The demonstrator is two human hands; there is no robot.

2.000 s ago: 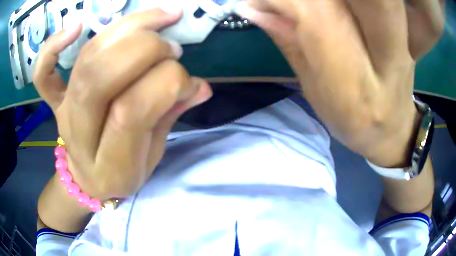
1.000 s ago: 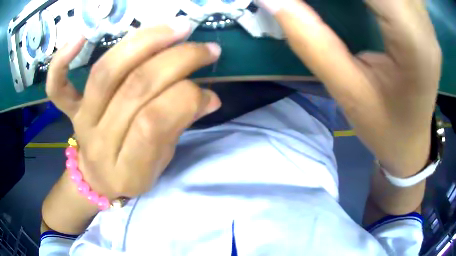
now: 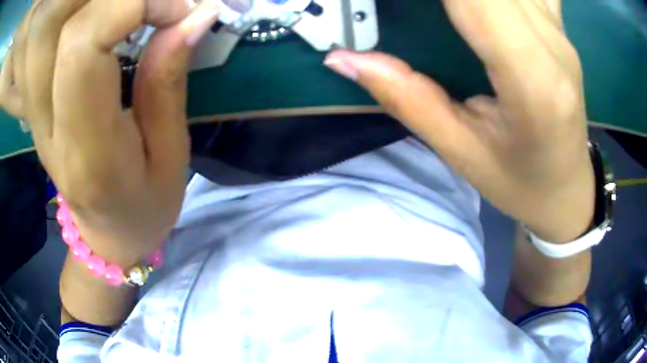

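Note:
The silver-white wheel bracket assembly (image 3: 323, 28) lies at the top edge over the green bench, partly cut off. Shiny beads show below its scalloped edge, and parts of round wheels above them. My left hand (image 3: 106, 106) covers its left part; the thumb and forefinger close at the plate's lower edge. Whether a small part is between them is hidden. My right hand (image 3: 496, 120) is at the assembly's right end, with the thumb tip at the plate's lower right corner. Its other fingers run out of the top of the picture, so their grip is hidden.
The green bench top (image 3: 284, 81) has a pale front edge curving across just above my white-clothed body. Grey floor with a yellow line (image 3: 630, 182) shows at the right. Dark wire-like racks (image 3: 28, 330) stand at both lower corners.
The assembly has shifted left. My left hand has moved left, its thumb and forefinger now together at the plate. My right hand moved away, then its thumb came back to the plate's right corner.

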